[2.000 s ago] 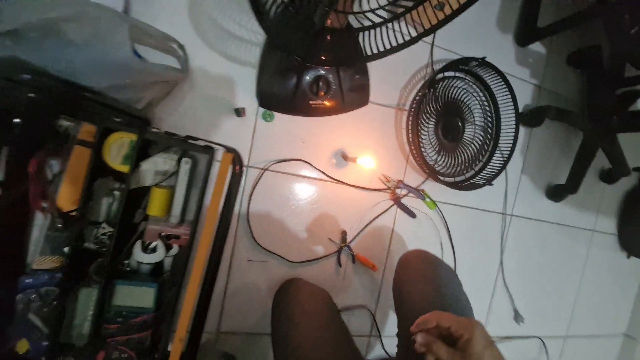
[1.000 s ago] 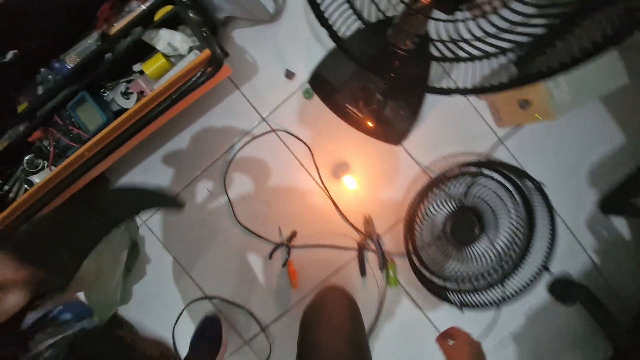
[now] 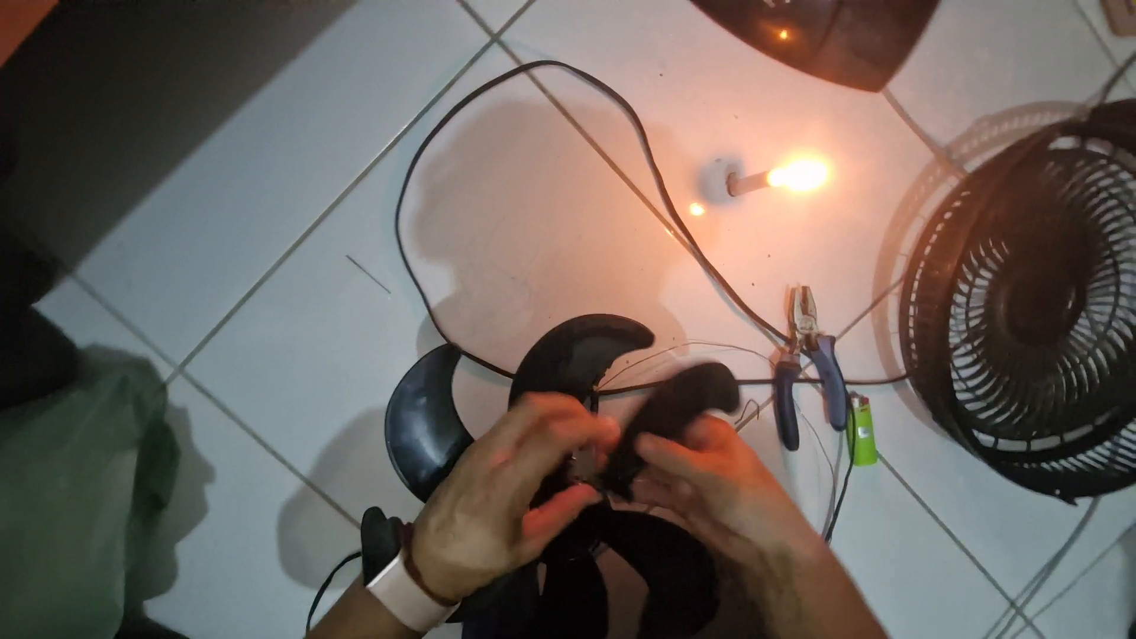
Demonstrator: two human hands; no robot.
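Note:
A black fan blade assembly (image 3: 581, 351) with several curved blades is between my hands at the bottom centre. My left hand (image 3: 510, 488), with a white band on the wrist, has its fingers and thumb near the hub; what they pinch is unclear. My right hand (image 3: 710, 488) grips one dark blade (image 3: 679, 404), slightly blurred. Combination pliers with blue handles (image 3: 832, 382) lie on the tiles to the right, across a black cable (image 3: 652, 177). A green lighter (image 3: 862, 430) lies beside them. A lit candle (image 3: 750, 183) burns above.
A round black fan grille (image 3: 1038, 284) lies at the right, with cables near it. The dark fan base (image 3: 816, 35) stands at the top. A green bag or cloth (image 3: 80, 488) is at the lower left. A thin straight piece (image 3: 368, 274) lies on the white tiles.
Both hands are now in front of me with the black fan blade assembly, which neither earlier frame plainly shows. The view has moved closer to the floor. The toolbox is out of view.

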